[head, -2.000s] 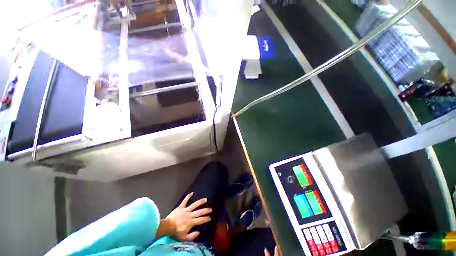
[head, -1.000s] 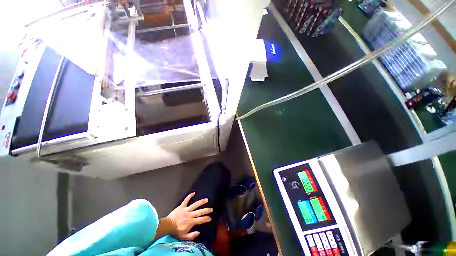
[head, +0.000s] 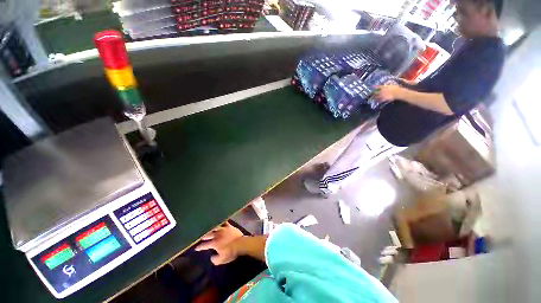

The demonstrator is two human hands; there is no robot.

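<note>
My right hand (head: 222,244) is low in the centre, at the bench's wood-coloured edge above my dark-clothed leg. It is bare, with fingers spread and nothing seen in it. My left hand is out of the picture. The counting scale (head: 95,207) stands on the green bench at the left, its displays lit and its steel pan (head: 71,174) bare. Dark blue product boxes (head: 344,89) stand in rows further along the bench. A coworker's hand (head: 388,92) touches the nearest boxes.
A red, yellow and green signal tower (head: 118,71) rises behind the scale. A coworker in a dark top (head: 439,89) stands beside the bench at the right. An open cardboard carton (head: 436,222) and paper scraps (head: 344,211) lie on the floor. Stacked stock (head: 213,15) is at the back.
The view has swung right, away from the white machine, to the scale's other side, the coworker and the box rows. My left hand has left the picture; my right hand shows more fully.
</note>
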